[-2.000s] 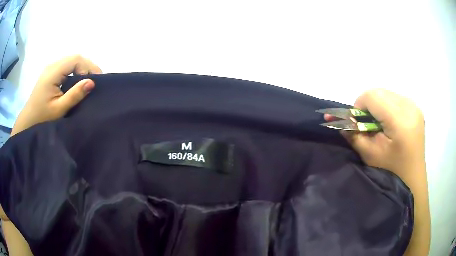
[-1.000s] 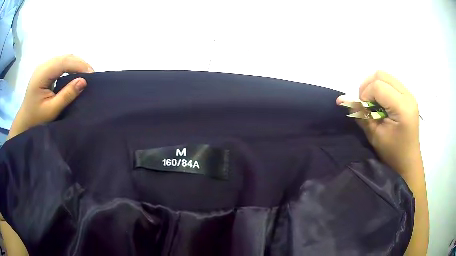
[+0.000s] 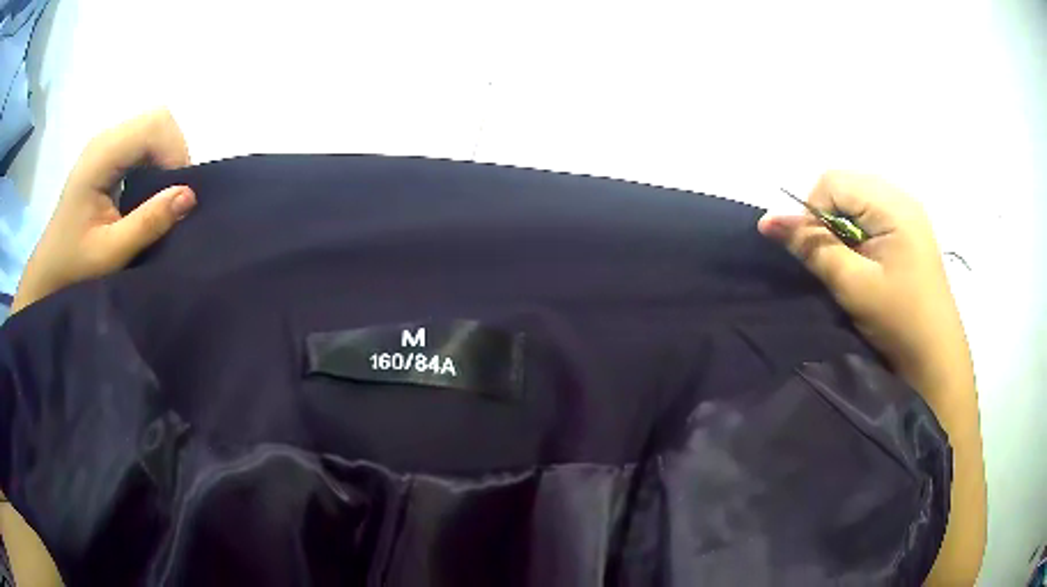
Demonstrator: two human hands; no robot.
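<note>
The dark jacket fills the lower view, inside facing up, with shiny folded lining towards the wearer. Its matte collar is stretched between both hands. The black size label reads "M 160/84A". My left hand grips the collar's left end, thumb on top. My right hand holds the collar's right end at the thumb and fingertips. It also holds the thread snips, seen edge-on, with the thin blade pointing up and left, off the cloth; the rest of the snips is hidden in the hand.
The white table lies beyond the collar. Light blue cloth lies at the left edge. A thin dark thread lies right of my right hand, and a tiny dark speck lies on the table past the collar.
The snips, earlier flat with two blades showing over the collar, are now turned edge-on and lifted off it. My right hand has moved slightly left since one second ago; the collar edge has shifted slightly.
</note>
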